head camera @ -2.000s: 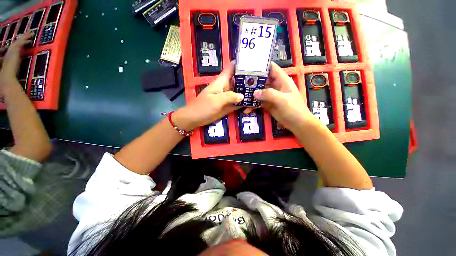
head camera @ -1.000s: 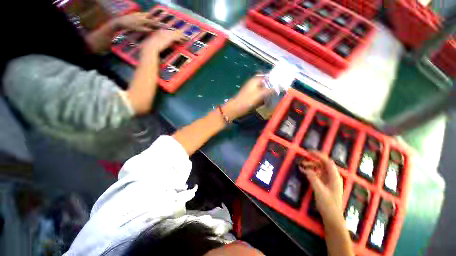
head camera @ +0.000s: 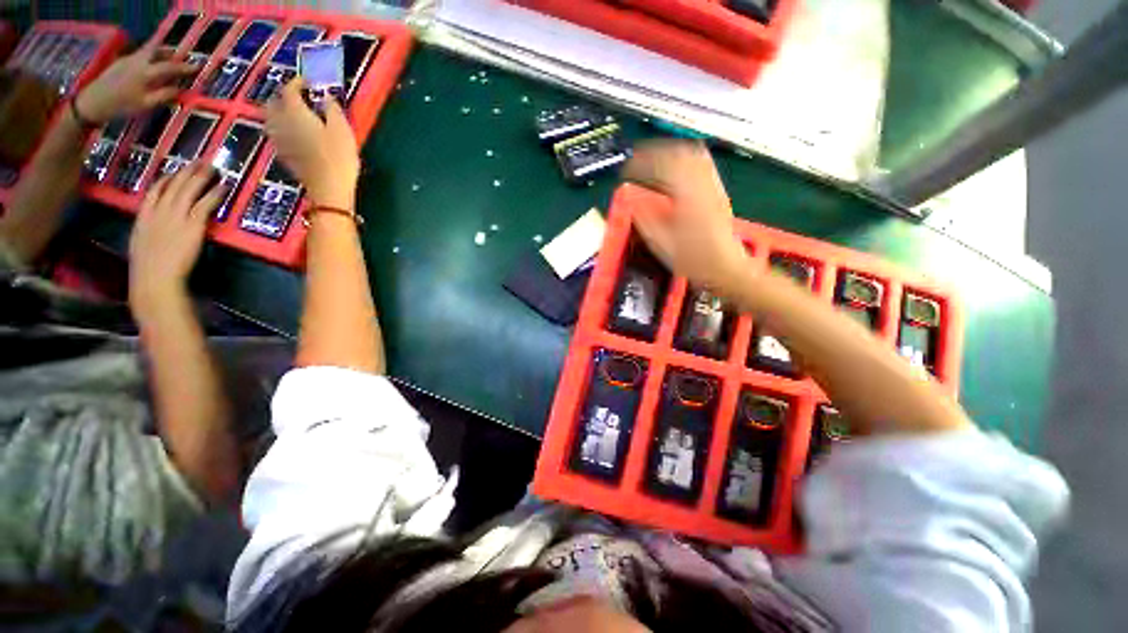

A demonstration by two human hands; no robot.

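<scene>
My left hand [head camera: 312, 148], with a red bracelet at the wrist, holds a keypad phone [head camera: 323, 72] with a lit pale screen. It is over the right end of the orange-red tray on the left [head camera: 396, 64], which holds phones screen side up. My right hand [head camera: 678, 204] is blurred, over the upper left corner of the orange-red phone tray [head camera: 563, 427] in front of me. That tray holds phones back side up, such as one black phone [head camera: 606, 420] with white labels. My right fingertips and anything in them are unclear.
Two black batteries [head camera: 591, 151], a yellowish battery [head camera: 573, 244] and a dark block [head camera: 539, 287] lie on the green bench [head camera: 433, 223]. Another person's hands [head camera: 173, 241] are over the left tray. Stacked orange-red trays [head camera: 742, 50] stand on a white board [head camera: 804, 118] behind.
My left hand has moved left from beside the near tray to the other person's tray. My right hand has moved from the front row to the tray's upper left corner. The view has turned.
</scene>
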